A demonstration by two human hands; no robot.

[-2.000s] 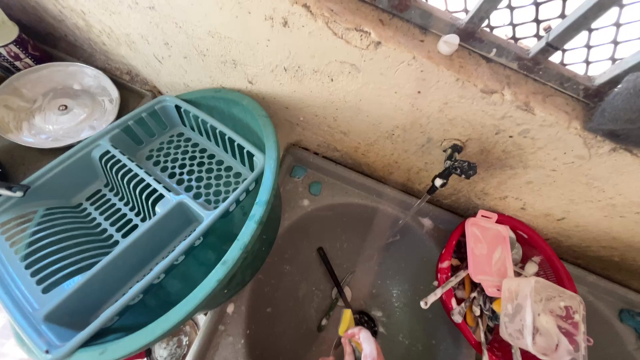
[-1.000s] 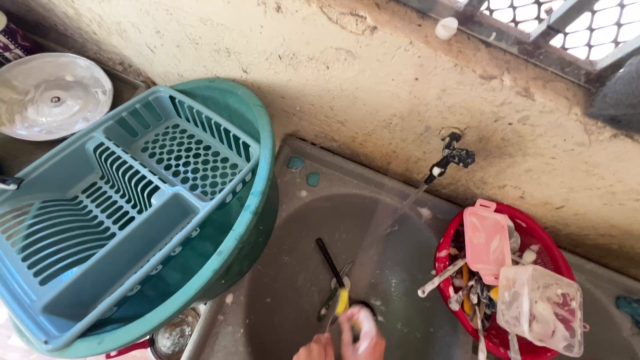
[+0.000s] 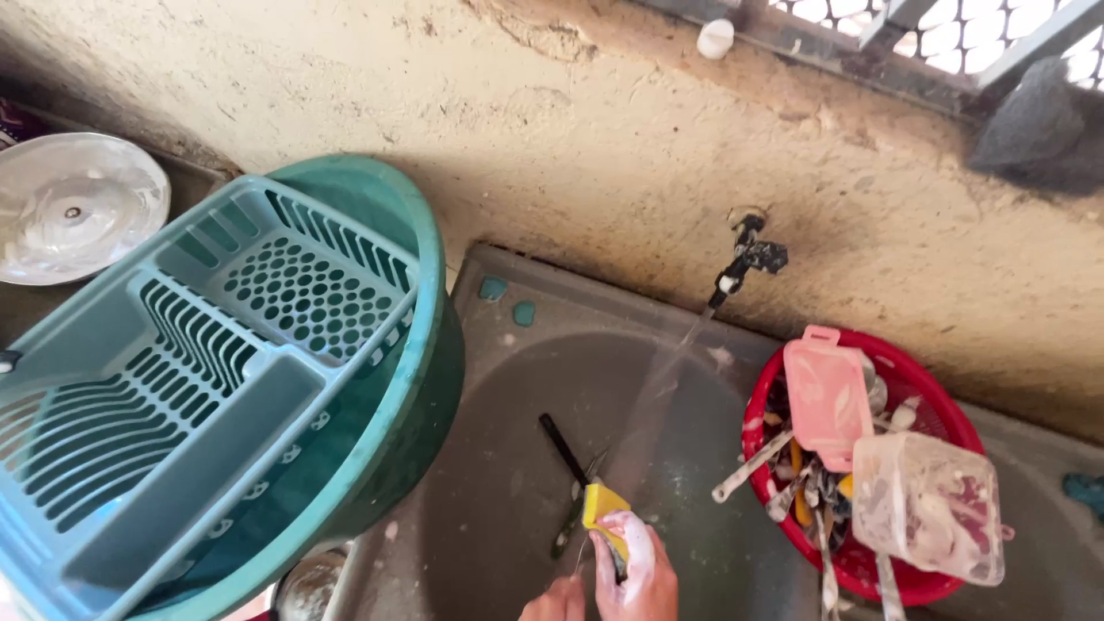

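Over the grey sink basin [image 3: 483, 431], my right hand [image 3: 642, 569], white with suds, grips a yellow sponge [image 3: 605, 509]. My left hand [image 3: 556, 599] is beside it at the bottom edge, its fingers closed around a thin item that is hard to make out. Just beyond the sponge lies a black-handled utensil [image 3: 562, 447] in the basin, with another dark utensil [image 3: 567, 530] near it. Water runs from the black tap [image 3: 746, 259] on the wall into the basin.
A red plastic basket [image 3: 936, 388] at the right holds soapy cutlery, a pink lid [image 3: 828, 401] and a clear plastic container [image 3: 931, 504]. At left, a blue dish rack [image 3: 198, 466] rests on a large green tub [image 3: 435, 345]. A metal lid [image 3: 78, 207] lies beyond.
Both hands have come further into view from the bottom edge since two seconds ago; compared with one second ago they sit a little lower. The sponge remains in my right hand.
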